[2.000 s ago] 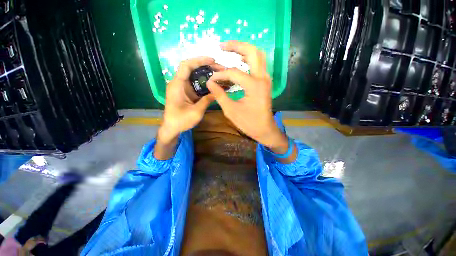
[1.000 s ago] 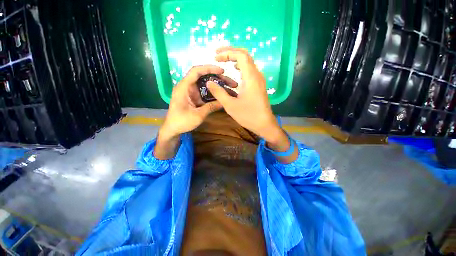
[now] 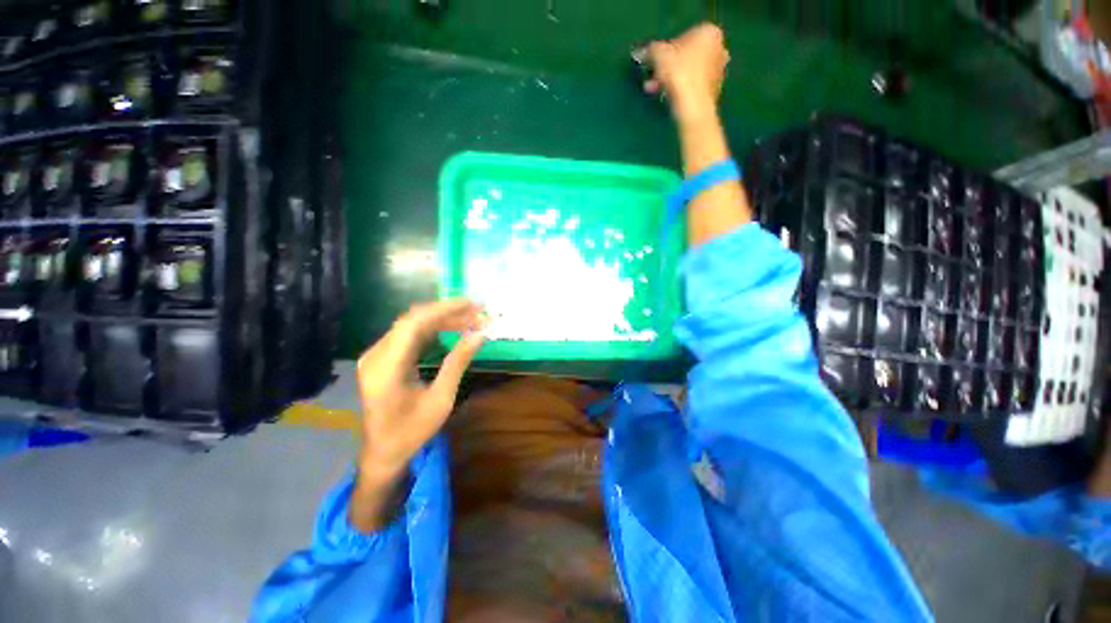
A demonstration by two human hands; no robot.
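My left hand (image 3: 420, 377) is over the lower left rim of the green parts bin (image 3: 680, 274), thumb and forefinger tips close together. Whether they pinch a small white part cannot be told in the glare. Small white parts (image 3: 536, 219) lie spread in the bin, glared out in the middle. My right hand (image 3: 691, 67) is stretched far forward over the dark-green bench, beyond the bin, fingers curled. A small dark thing with a glint, seemingly the black unit (image 3: 641, 54), shows at its fingertips, partly hidden.
A tall stack of black pocket trays (image 3: 183, 341) stands left, with units in many pockets. Another black tray stack (image 3: 895, 280) stands right, with a white perforated tray (image 3: 1062, 316) beyond it. A small dark item (image 3: 891, 83) lies on the bench at the upper right.
My hands have parted. The right reached far forward with the arm extended; the left moved down and left, and the black unit left it. The view shifted, so the bin sits lower and looks smaller.
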